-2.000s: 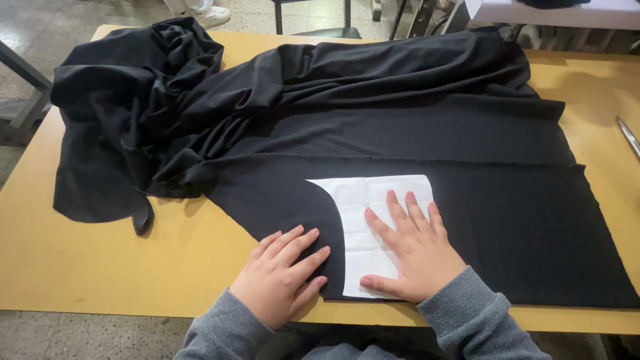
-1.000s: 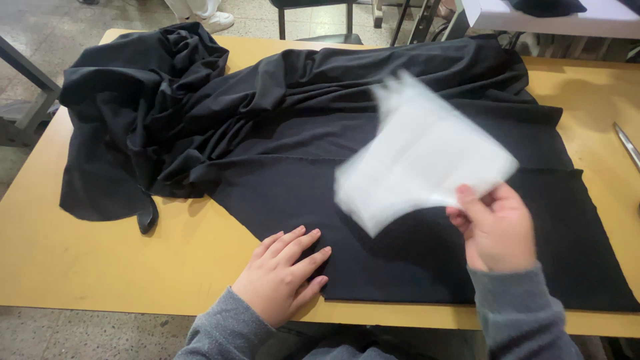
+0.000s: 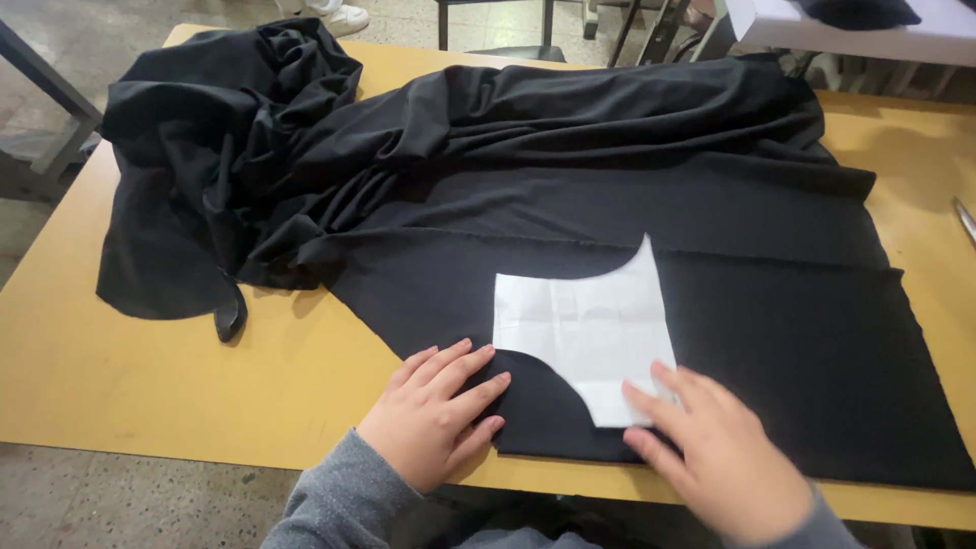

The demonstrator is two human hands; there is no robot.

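Note:
Black fabric lies over the yellow table, flat and layered near me and bunched at the far left. On its flat part rests a white paper pattern piece with curved cut-outs at its upper and lower left edges. My left hand lies palm down, fingers apart, on the fabric's near left edge, just below the pattern's left corner. My right hand touches the pattern's lower right corner with its fingertips; its fingers are spread and do not pinch the paper.
The yellow table has its near edge in front of me. Metal scissors or a blade show partly at the right edge. Behind stand a chair and a white tabletop. A person's white shoe is at the far side.
The white pattern was lifted off the fabric in my right hand and now lies flat again, turned another way. My right hand has let go of its grip. My left hand has stayed in place.

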